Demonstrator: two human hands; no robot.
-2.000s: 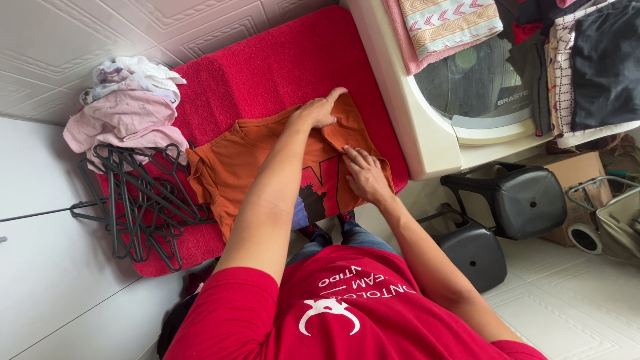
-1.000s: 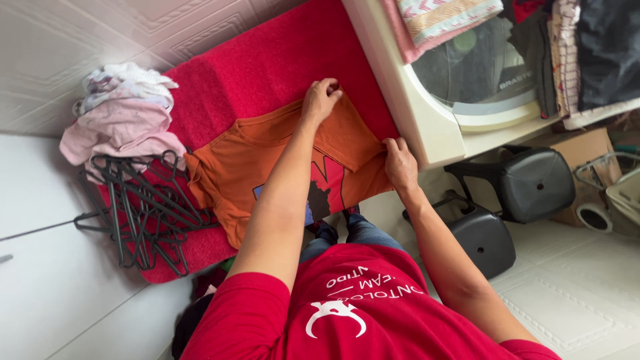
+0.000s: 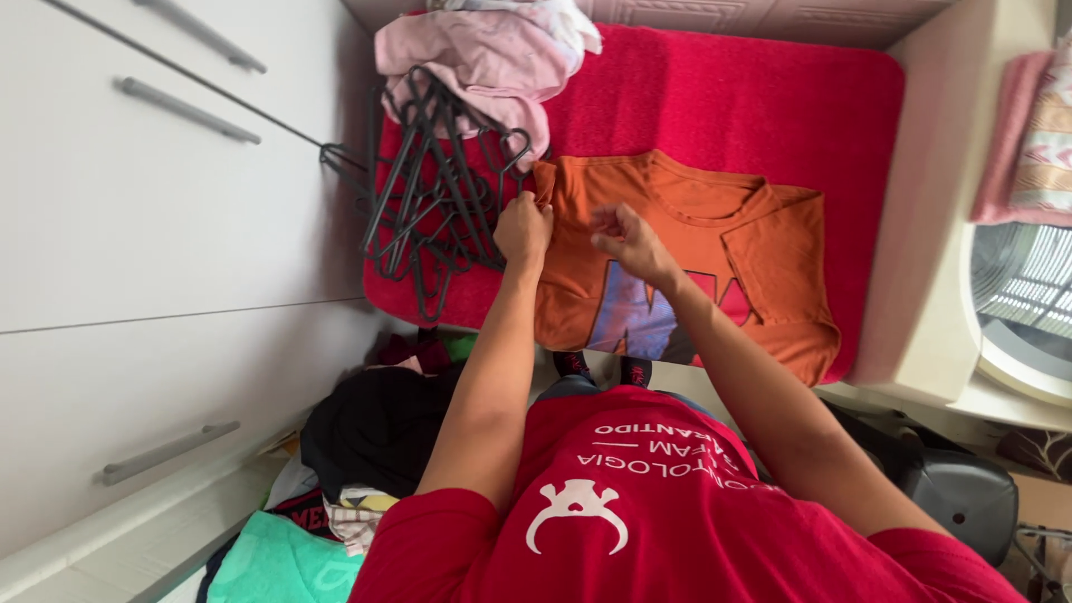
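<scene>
An orange T-shirt (image 3: 578,251) with a printed front lies on a red towel-like cloth (image 3: 754,100), its right-hand side folded inward and its neckline facing away from me. My left hand (image 3: 523,229) grips the shirt's left edge near the sleeve, close beside a tangle of black plastic hangers (image 3: 444,184). Above the middle of the shirt is my right hand (image 3: 630,243), fingers loosely curled and apart, with nothing in it. Whether it touches the fabric cannot be told.
Pink and white clothes (image 3: 477,54) are heaped beyond the hangers. White cabinet fronts (image 3: 167,209) stand at the left, above a pile of clothes (image 3: 377,427). To the right is a washing machine (image 3: 921,251) with folded textiles (image 3: 1047,151) on it. A black stool (image 3: 963,494) stands below.
My left hand has moved from the shirt's middle to its left edge by the hangers. My right hand has left the right edge for the middle. The view has swung left.
</scene>
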